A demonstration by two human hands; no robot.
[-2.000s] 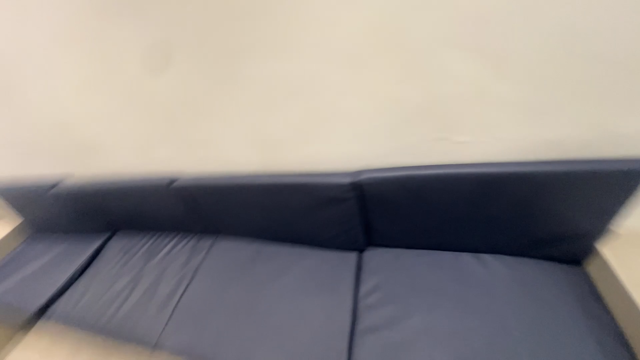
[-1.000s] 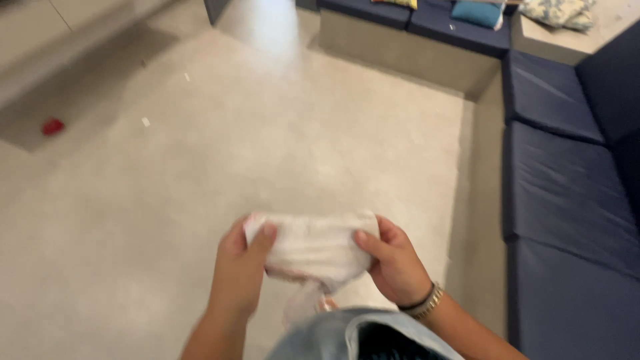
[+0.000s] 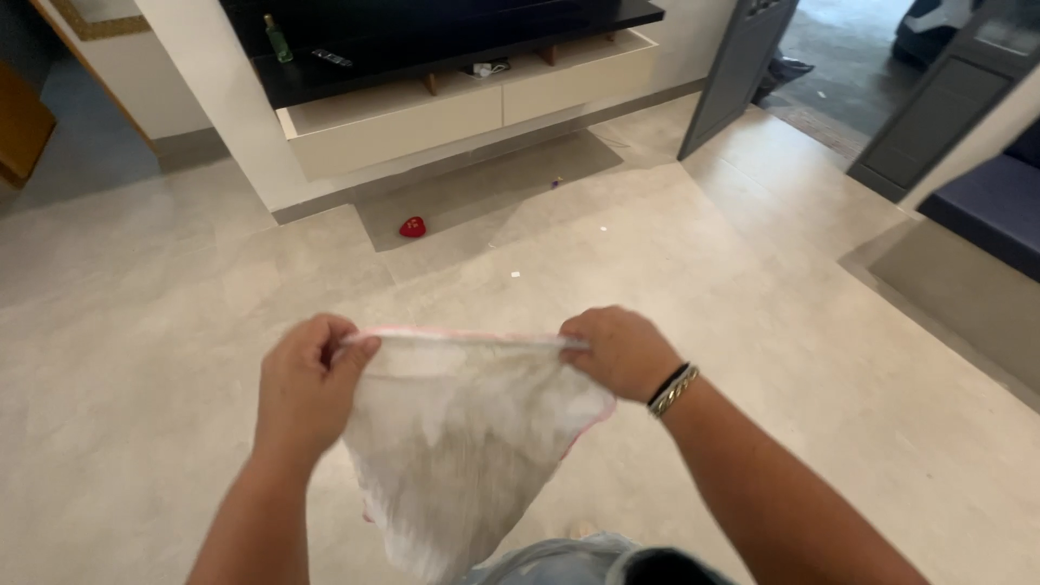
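Note:
A stained white cloth (image 3: 463,431) with a pink edge hangs spread out between my two hands. My left hand (image 3: 313,378) pinches its upper left corner between thumb and fingers. At the other end of the taut top edge, my right hand (image 3: 621,349) grips the cloth, its thumb mostly hidden. A dark band and a metal bracelet (image 3: 674,390) circle my right wrist. The lower part of the cloth narrows and hangs down in front of my light blue clothing.
Ahead, a white wall-mounted drawer unit (image 3: 398,122) carries a black shelf (image 3: 357,77) with a green glass bottle (image 3: 278,39) and a remote control (image 3: 331,58). A red object (image 3: 413,227) lies on the floor. Grey doors (image 3: 735,77) stand open at right, near a navy seat cushion (image 3: 995,203).
The cloth, bunched or folded between my hands one second ago, now hangs opened out. The view has swung from the sofa to the drawer unit and doorway.

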